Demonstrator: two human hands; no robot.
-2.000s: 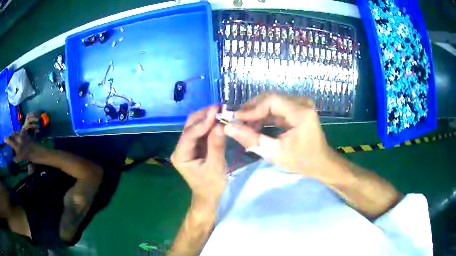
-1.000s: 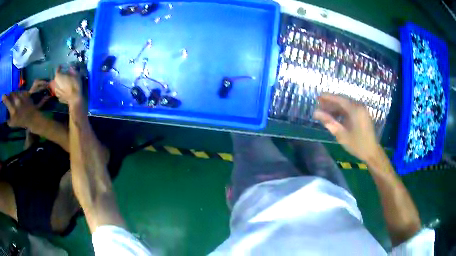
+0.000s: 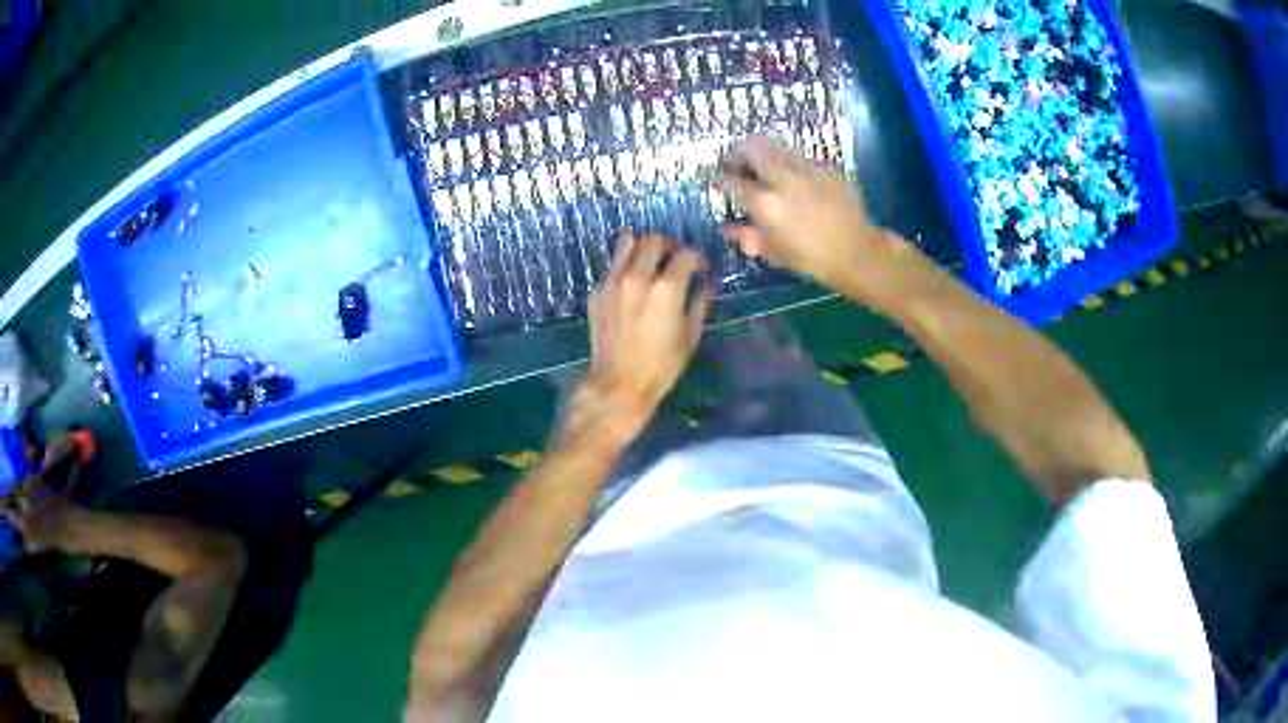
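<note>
The clear blister tray (image 3: 516, 276) lies in front of me. Small silver and brass-coloured metal parts (image 3: 530, 134) stand in close rows in its far part, with thin red strands along the far side. The near rows look clear and shiny. My left hand (image 3: 647, 314) is over the tray's near middle, fingers bent down; its fingertips are blurred, and I cannot tell if they hold anything. My right hand (image 3: 794, 212) is over the tray's right part, thumb and fingertips close together at the rows; whether a part is between them cannot be made out.
A shallow blue work tray (image 3: 438, 297) on the left holds several black wired pieces (image 3: 353, 311). A blue parts bin (image 3: 1151, 184) on the right is heaped with light-blue, white and black plastic pieces (image 3: 1038, 127). A neighbouring person's arm (image 3: 141, 540) is at the lower left.
My left hand has come back from the neighbour's station to the blister tray. My right hand remains over that tray. The view has shifted, so the bench things appear further left.
</note>
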